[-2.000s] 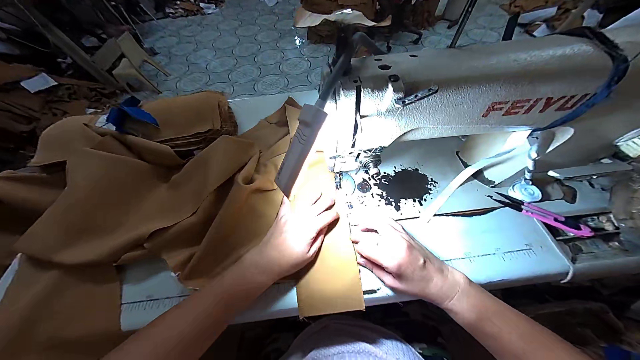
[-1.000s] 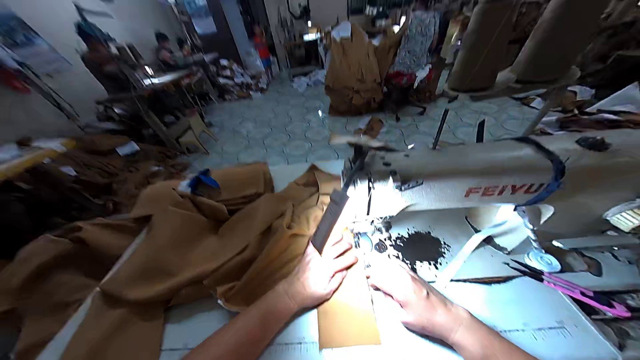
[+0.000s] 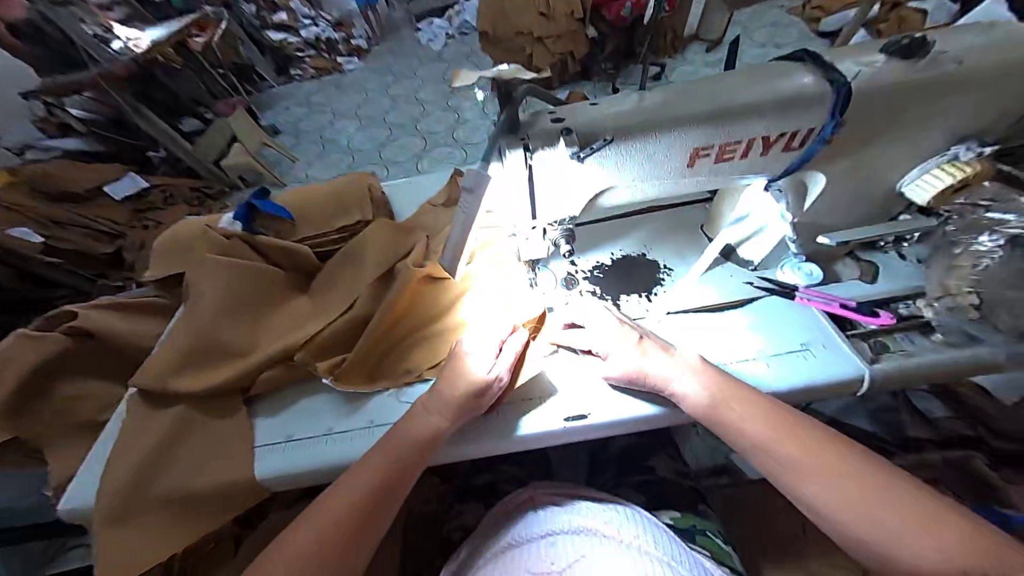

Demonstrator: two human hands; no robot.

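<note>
My left hand [image 3: 478,364] grips the folded edge of a tan fabric piece [image 3: 526,352], just in front of the needle area of a Feiyu sewing machine [image 3: 656,152]. To its right, my right hand [image 3: 620,344] lies low over the white table, palm down, fingers pointing at the fabric edge; glare hides whether its fingertips hold anything. A large heap of tan fabric [image 3: 264,320] spreads left of the needle and hangs over the table's front edge. A bright lamp with a grey stem [image 3: 466,220] lights the presser foot area, which is washed out.
Pink-handled thread snips [image 3: 840,304] lie on the right of the table [image 3: 768,352], near a white bobbin-like disc [image 3: 798,270]. A white strip [image 3: 720,240] hangs by the machine arm. A blue ribbon [image 3: 260,210] rests on the fabric stack. Beyond are stools and cloth piles on the floor.
The flat tan strip that ran toward the table's front edge under my left hand is now lifted and folded in it. The view has tilted up and back down.
</note>
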